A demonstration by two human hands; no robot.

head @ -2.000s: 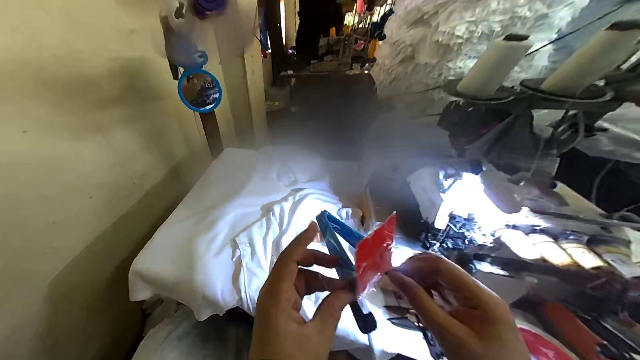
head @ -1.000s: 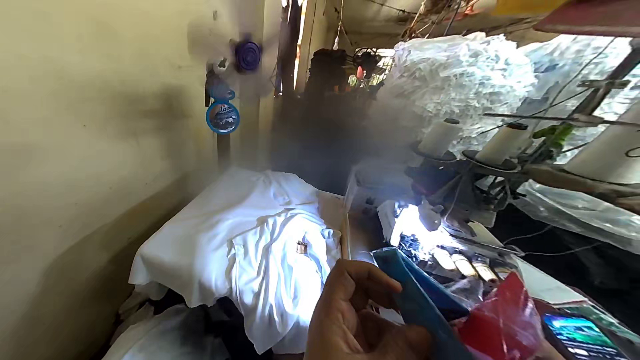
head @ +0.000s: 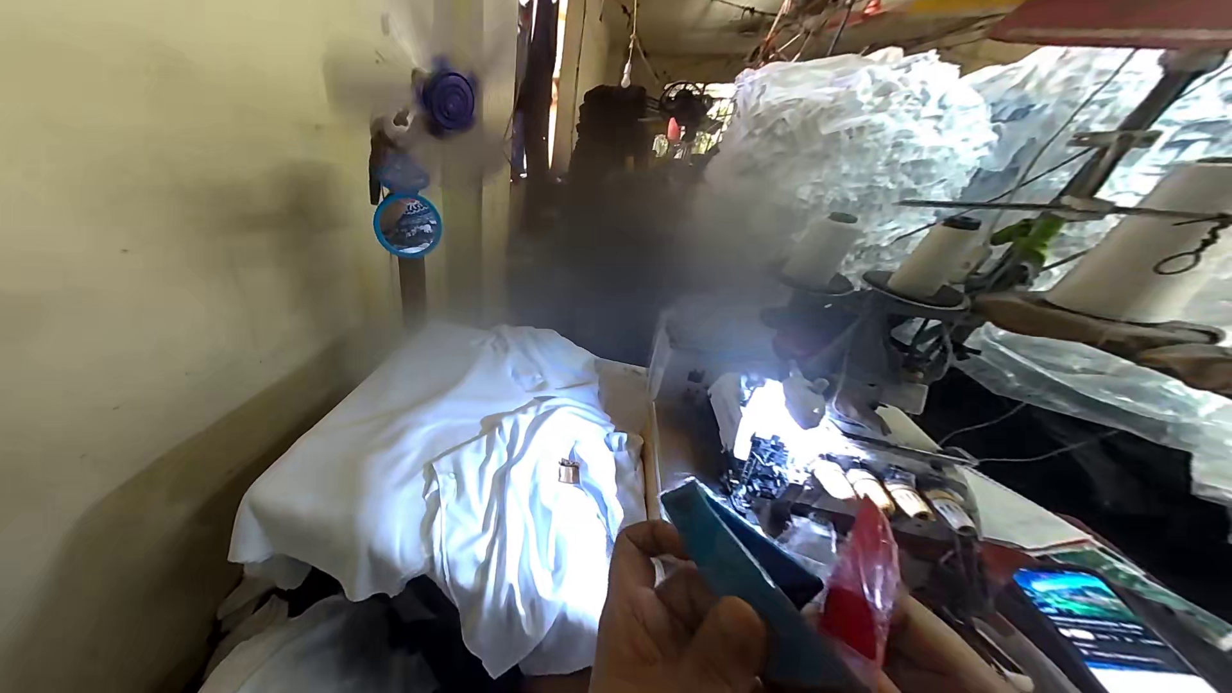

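My left hand (head: 674, 616) grips a flat blue folded piece (head: 746, 577), its material unclear, between thumb and fingers at the lower middle. Close to its right side, my right hand (head: 929, 645) is at a red piece in clear plastic (head: 861, 582); the fingers are mostly hidden behind the plastic. White cloth (head: 520, 510) lies draped to the left of my hands, with a small copper-coloured object (head: 568, 472) on top of it.
A lit sewing machine (head: 804, 399) with thread cones (head: 929, 260) stands at right. Several small bottles or spools (head: 905, 496) and a phone (head: 1102, 626) lie near my right hand. A wall (head: 173, 289) bounds the left; a fan (head: 448, 96) hangs ahead.
The view has shifted, bringing the phone into sight. Both hands have moved lower and to the right from two seconds ago, still with the blue and red pieces. The small copper-coloured object now shows on the cloth.
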